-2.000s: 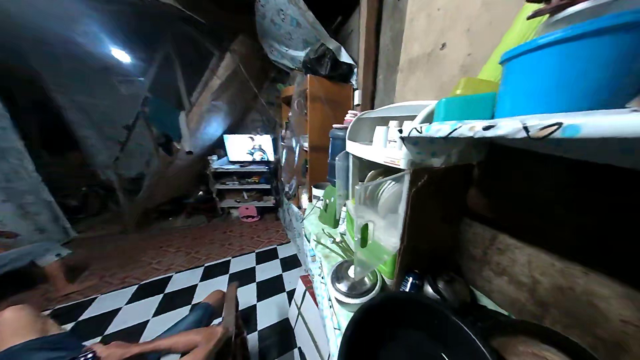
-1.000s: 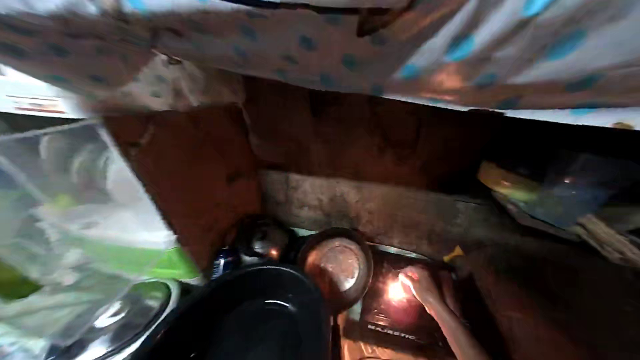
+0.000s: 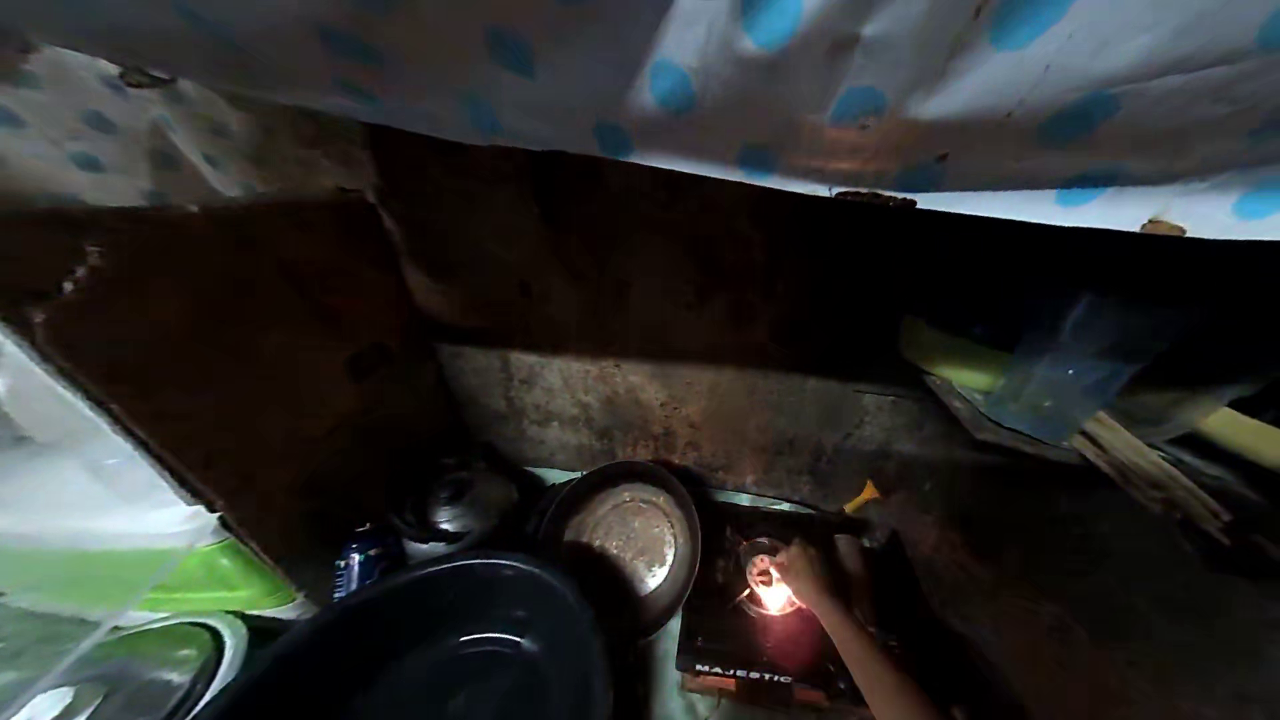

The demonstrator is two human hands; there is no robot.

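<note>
My right hand (image 3: 808,575) reaches in from the lower right over the burner of a black Majestic gas stove (image 3: 730,630). Its fingers are bunched at the burner ring, close to a bright flame (image 3: 773,597); whether they pinch something small is hidden by glare. Left of the stove a dark round pan (image 3: 625,540) with a worn, pale inside leans tilted. In front of that pan is a large black basin (image 3: 470,640). My left hand is out of the picture.
A lidded metal pot (image 3: 470,500) and a dark blue can (image 3: 362,562) stand behind the basin. A green-and-clear plastic container (image 3: 215,580) is at left. A spotted plastic cover (image 3: 760,90) hangs overhead. Wood pieces (image 3: 1150,470) lie at right, beyond a small yellow object (image 3: 861,497).
The view has swung from the room to the stove. Over the last second my right hand has stayed at the burner, where a flame also showed in the earlier frame.
</note>
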